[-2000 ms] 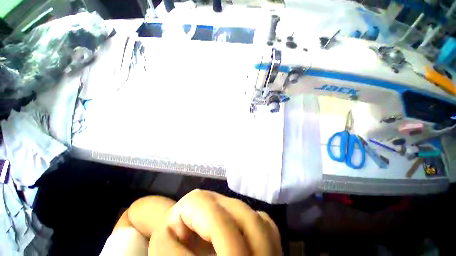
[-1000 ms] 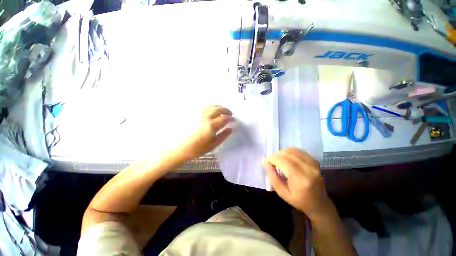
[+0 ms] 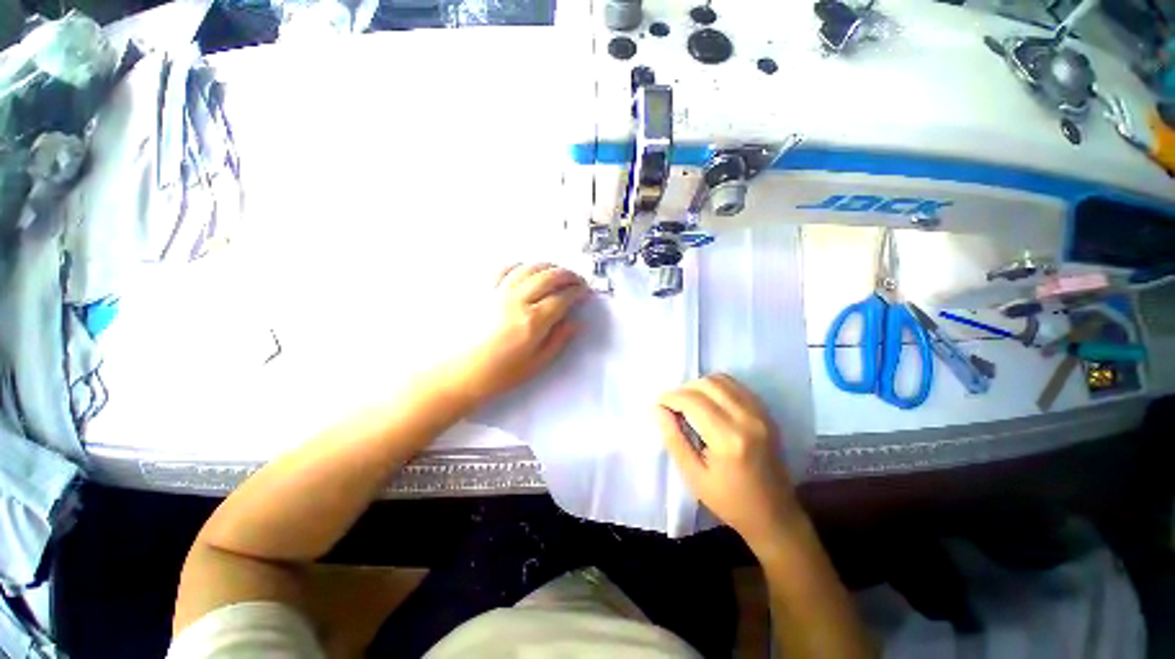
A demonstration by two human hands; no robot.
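A pale lavender-white fabric panel [image 3: 606, 425] lies under the sewing machine head, its lower edge hanging over the table's front edge. A lengthwise fold or seam runs down it. My left hand [image 3: 535, 328] lies on the panel's left side, fingers close to the presser foot [image 3: 602, 268]. My right hand [image 3: 728, 444] is on the panel near the fold, thumb and fingers closed together on the cloth. The needle tip is too small to make out.
Blue-handled scissors [image 3: 880, 348] lie right of the panel, beside a slim grey-blue tool [image 3: 954, 350]. Small tools and a pink piece [image 3: 1073, 286] lie farther right. Grey-blue cut pieces [image 3: 39, 322] are heaped at left. A measuring scale [image 3: 322, 478] runs along the front edge.
Both hands came from near the body onto the panel. Over the last second my left hand has moved closer to the presser foot. The view has shifted with the head.
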